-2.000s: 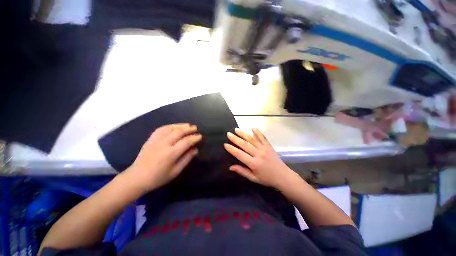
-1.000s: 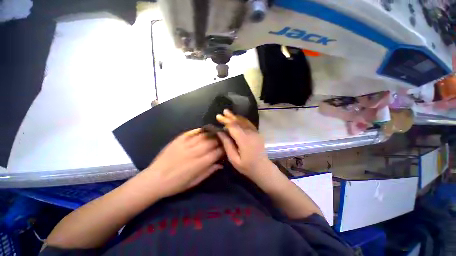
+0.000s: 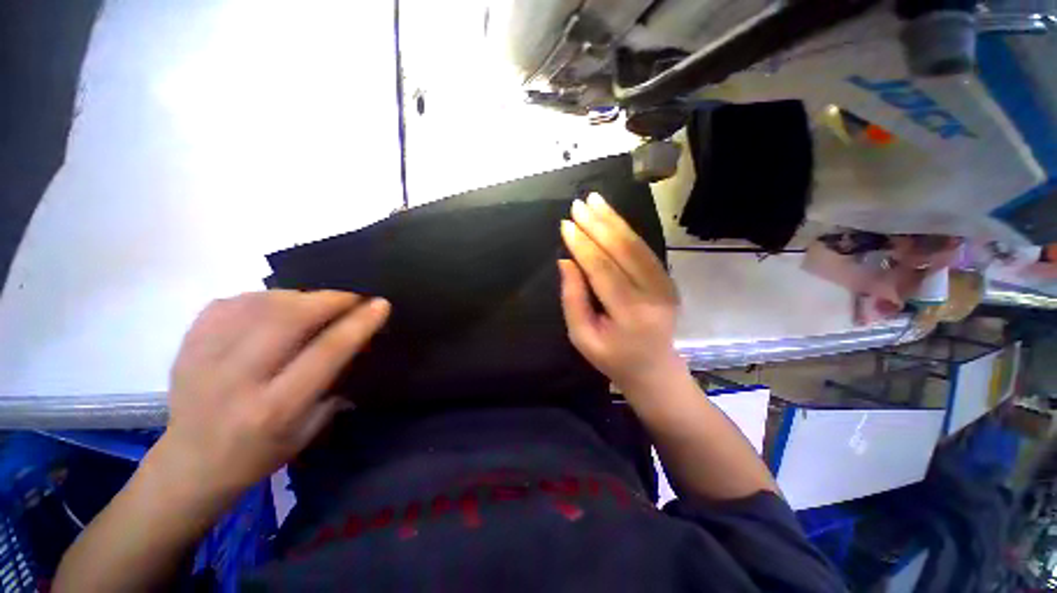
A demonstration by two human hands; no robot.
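Note:
A black cut panel (image 3: 464,272) lies on the pale table in front of me, its top right corner close by the machine's needle area. Its left end shows two edges, one over the other. My left hand (image 3: 272,359) is at the panel's left end, fingers together, thumb side on the cloth; whether it pinches the edge cannot be told. My right hand (image 3: 614,284) rests on the panel's right part, palm down, fingers slightly apart. The sewing machine head (image 3: 614,58) stands just beyond; the needle is not clearly visible.
A small stack of black pieces (image 3: 751,174) lies under the machine arm, right of the panel. Pink scraps (image 3: 887,278) lie at the table's right. Large black panels (image 3: 29,116) are at the far left. A blue crate (image 3: 23,510) is below left.
My left hand has moved left to the panel's end and my right hand has moved right and opened out flat. The panel lies nearer the machine head. The view has come closer.

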